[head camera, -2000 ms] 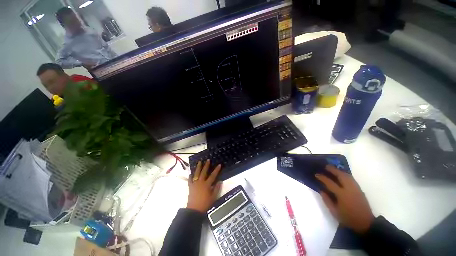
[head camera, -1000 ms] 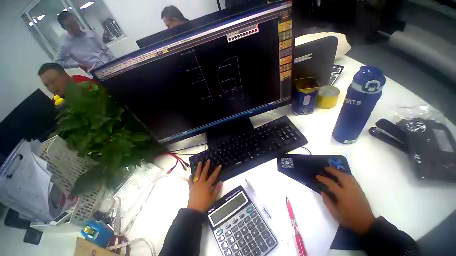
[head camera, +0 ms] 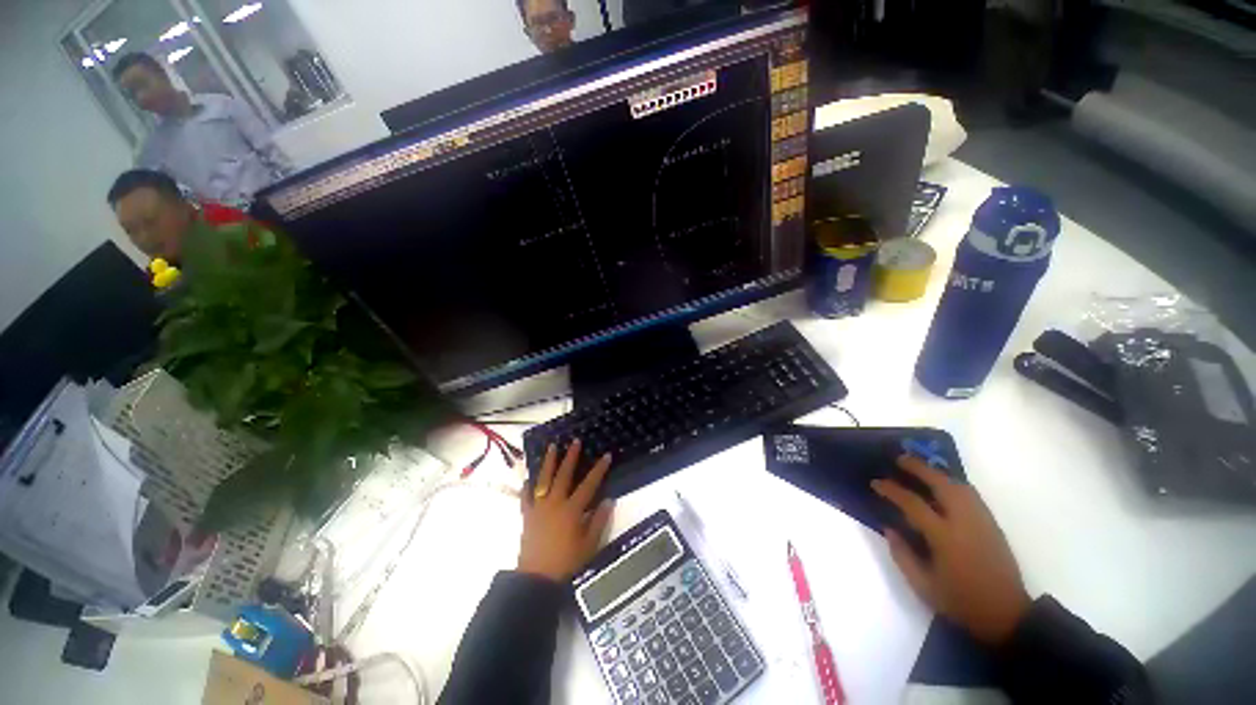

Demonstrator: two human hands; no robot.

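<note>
My left hand (head camera: 562,512) rests with spread fingers on the left end of the black keyboard (head camera: 689,406). My right hand (head camera: 950,551) is curved over a dark mouse, mostly hidden under the palm, on the black mouse pad (head camera: 840,461). The monitor (head camera: 551,262) shows thin CAD lines on black, with part of a curved outline at the right. The grey calculator (head camera: 668,620) lies between my arms. A red pen (head camera: 813,627) lies on the white paper (head camera: 875,620), and a thin pale pen (head camera: 714,548) lies beside the calculator.
A blue bottle (head camera: 985,292), a dark can (head camera: 843,269), a yellow tape roll (head camera: 904,270) and a black wrapped device (head camera: 1182,413) stand or lie at right. At left are a plant (head camera: 276,358), a document basket (head camera: 207,517), a blue tape measure (head camera: 266,638) and brown kraft item (head camera: 255,683). People are behind the monitor.
The drawing on the screen has become larger and shifted. The person behind the monitor's top edge has moved right and now faces this way. My hands have hardly moved.
</note>
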